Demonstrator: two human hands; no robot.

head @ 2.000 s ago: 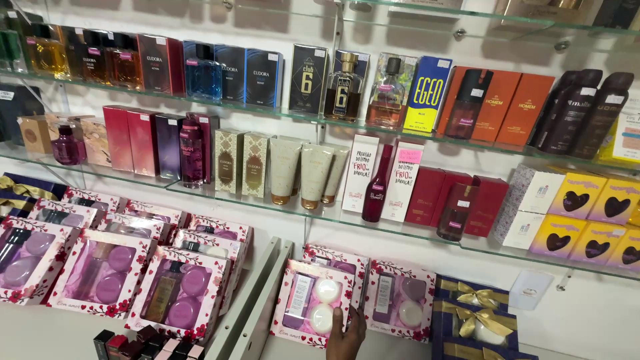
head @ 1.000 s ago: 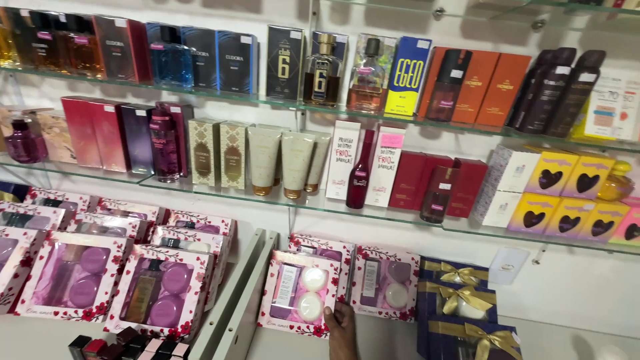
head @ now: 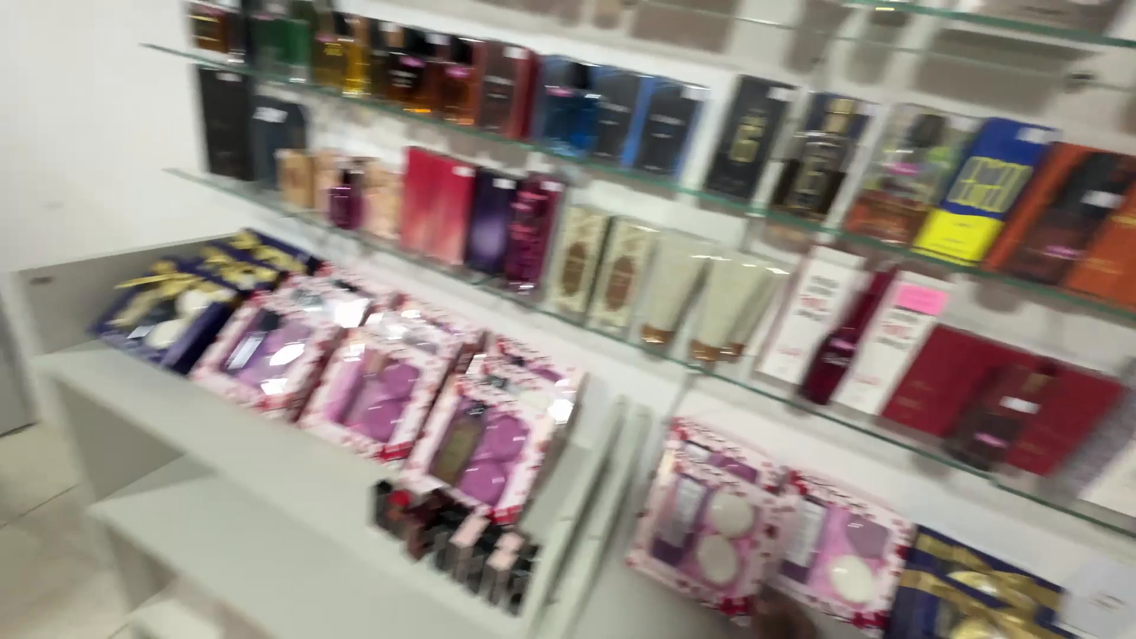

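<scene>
The fingertips of my right hand [head: 783,619] show, blurred, at the bottom edge, beside the lower right corner of a pink gift box [head: 710,524] with a clear window over two round white pieces. Whether they grip it cannot be told; the rest of the hand is out of view. Just right of it leans a similar gift box [head: 843,550], with a navy box with gold ribbon [head: 972,590] farther right. My left hand is out of view.
Pink floral gift boxes [head: 377,390] stand in rows on a grey counter [head: 222,435], beside navy boxes with gold bows [head: 169,311]. Small dark and pink items [head: 470,541] stand in front. A perfume box [head: 435,209] and many bottles line the glass shelf [head: 603,333] above.
The view has swung left and tilted, bringing in the counter's left end and floor. My right hand, at the gift box's edge before, now shows only at the bottom edge.
</scene>
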